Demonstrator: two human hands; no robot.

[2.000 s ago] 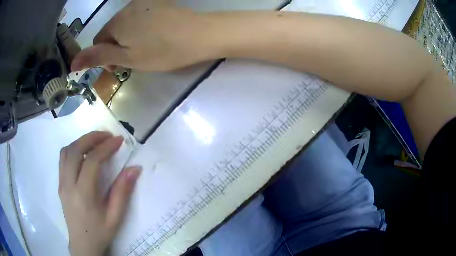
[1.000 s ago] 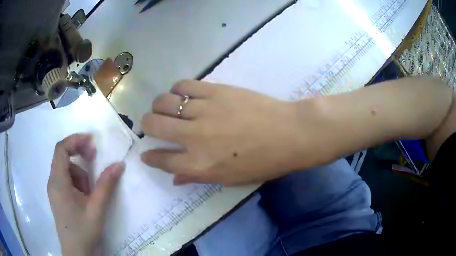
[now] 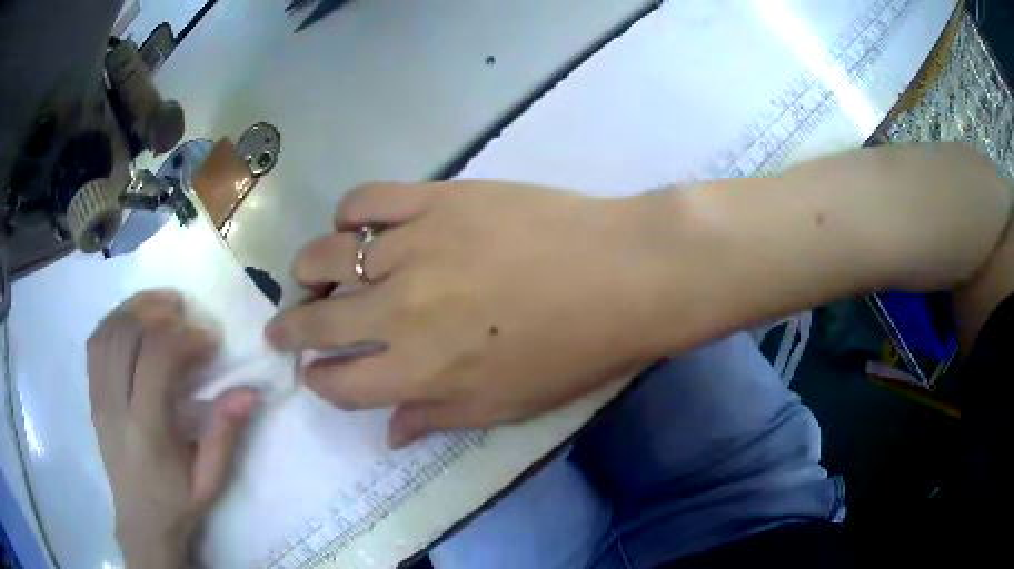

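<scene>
The white fabric piece point(image 3: 228, 291) runs from under the presser foot point(image 3: 178, 205) down towards my hands; it nearly blends with the white table. My left hand point(image 3: 161, 389) is blurred, with thumb and curled fingers on the fabric. My right hand point(image 3: 445, 311), with a ring, lies over the table, its fingertips at the fabric's folded edge near my left thumb. The orange-brown edge guide point(image 3: 222, 178) sits beside the foot. The fabric under my fingers is partly hidden.
The dark machine head point(image 3: 56, 122) with its ribbed cream knob point(image 3: 93, 213) stands at upper left. Dark snips blades point(image 3: 315, 11) show at the top edge. A small black patch point(image 3: 262, 283) lies near the fabric. The ruler scale point(image 3: 389, 478) follows the table's front edge.
My right hand has come down from beside the machine head to the fabric edge, uncovering the guide and snips blades. My left hand has shifted slightly left.
</scene>
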